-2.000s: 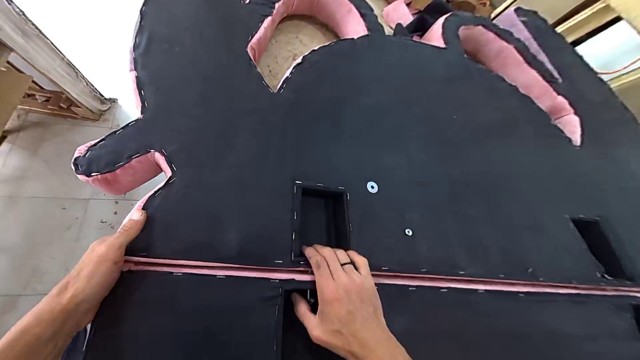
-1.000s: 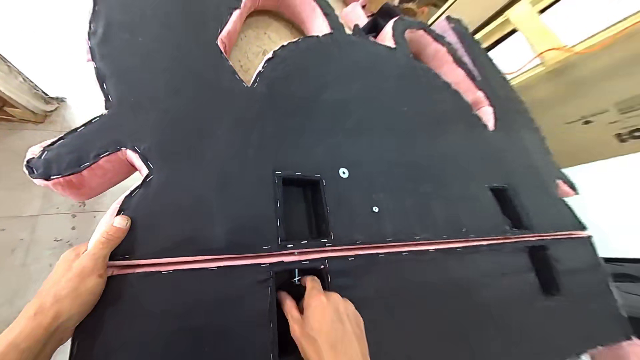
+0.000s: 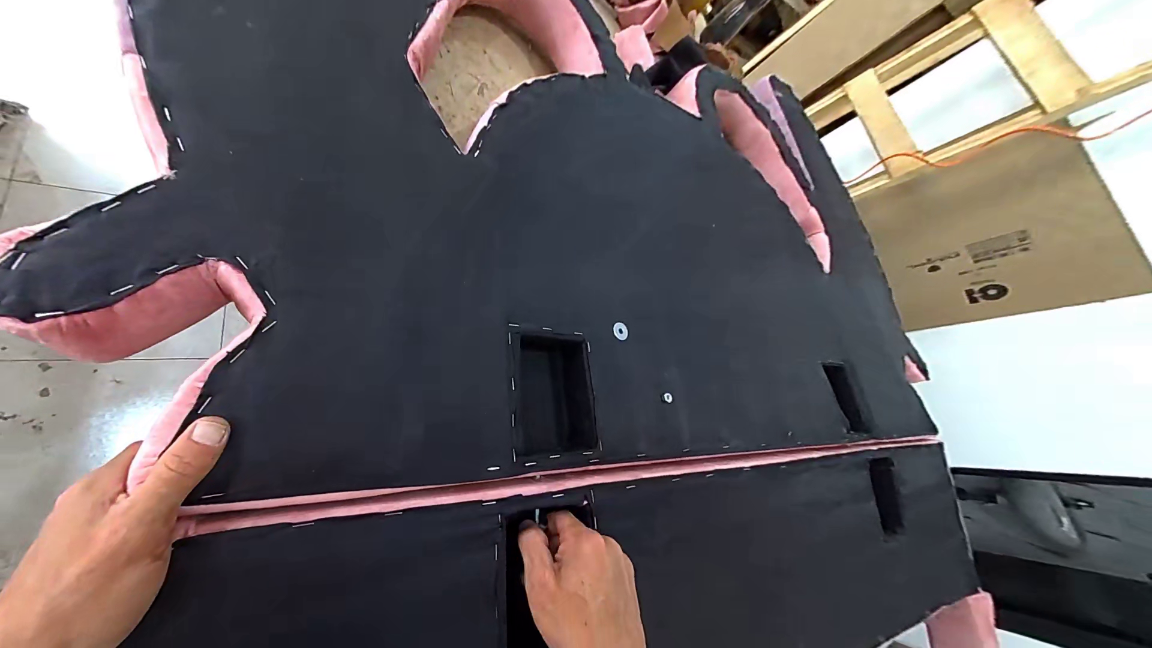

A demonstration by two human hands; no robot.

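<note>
A large shaped panel (image 3: 396, 252), backed in black cloth with pink fabric edges and staples along its rim, lies against a second black panel (image 3: 738, 549). A pink seam (image 3: 684, 466) runs between them. My left hand (image 3: 126, 531) grips the upper panel's pink edge at the seam's left end, thumb on the black face. My right hand (image 3: 580, 576) has its fingertips in the rectangular recess of the lower panel, at a small metal piece (image 3: 538, 517), perhaps a bolt; the fingers' far side is hidden. Above the seam are a rectangular recess (image 3: 556, 396) and two washers (image 3: 620, 331).
Narrow slots (image 3: 846, 398) cut both panels at the right. Beyond stand a wooden frame (image 3: 877, 117) with an orange cord (image 3: 981, 139) and a cardboard sheet (image 3: 999, 243) bearing print. Tiled floor (image 3: 54, 396) shows at the left.
My right hand has moved from across the seam, with fingers at the upper recess, down into the lower recess. My left hand stays on the panel's left edge. The view has shifted.
</note>
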